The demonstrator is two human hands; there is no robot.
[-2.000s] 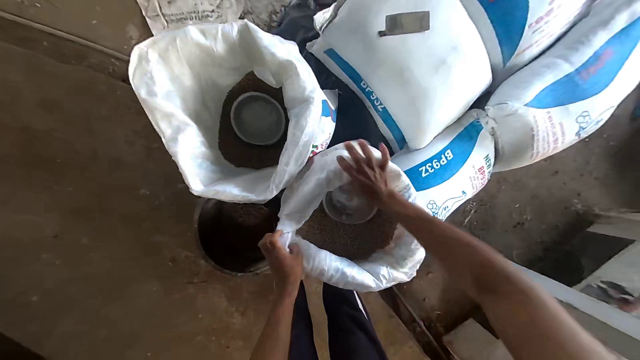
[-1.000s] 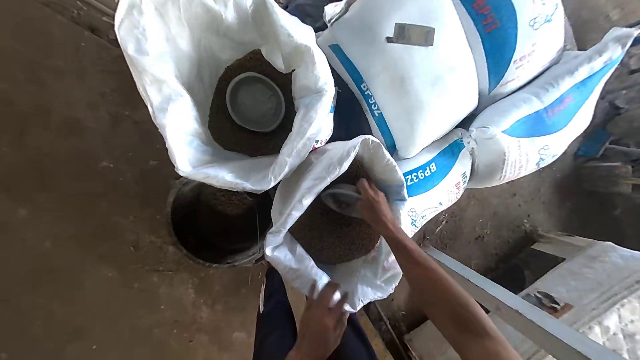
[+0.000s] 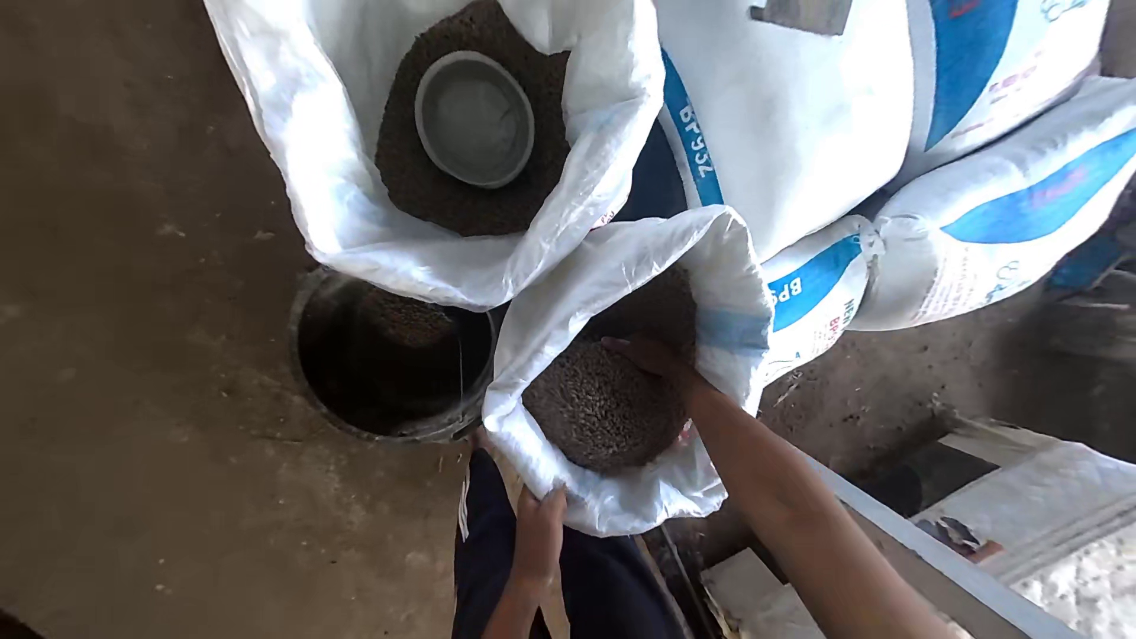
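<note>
My left hand (image 3: 541, 524) grips the near rim of an open white woven sack (image 3: 541, 328). Inside this sack are brown feed pellets (image 3: 612, 408), heaped into a bowl or scoop whose edge I cannot make out. My right hand (image 3: 652, 359) reaches into the sack at the far side of the heap; its fingers are partly in shadow, and whether they grip something is unclear. A larger open white sack (image 3: 302, 160) stands beyond, with a grey plastic bowl (image 3: 475, 120) resting on its pellets. Left of the nearer sack is a dark bucket (image 3: 395, 355) with some pellets inside.
Full white and blue sacks (image 3: 799, 115) are stacked at the upper right, one with a small grey object (image 3: 803, 13) on top. A pale rail (image 3: 932, 550) runs along the lower right, beside a whitish sheet (image 3: 1047, 497). Concrete floor (image 3: 160, 355) lies at left.
The pale bowl seen in the nearer sack earlier is no longer distinct, and a mound of pellets shows there. My left hand has closed on the near rim. The view has shifted closer.
</note>
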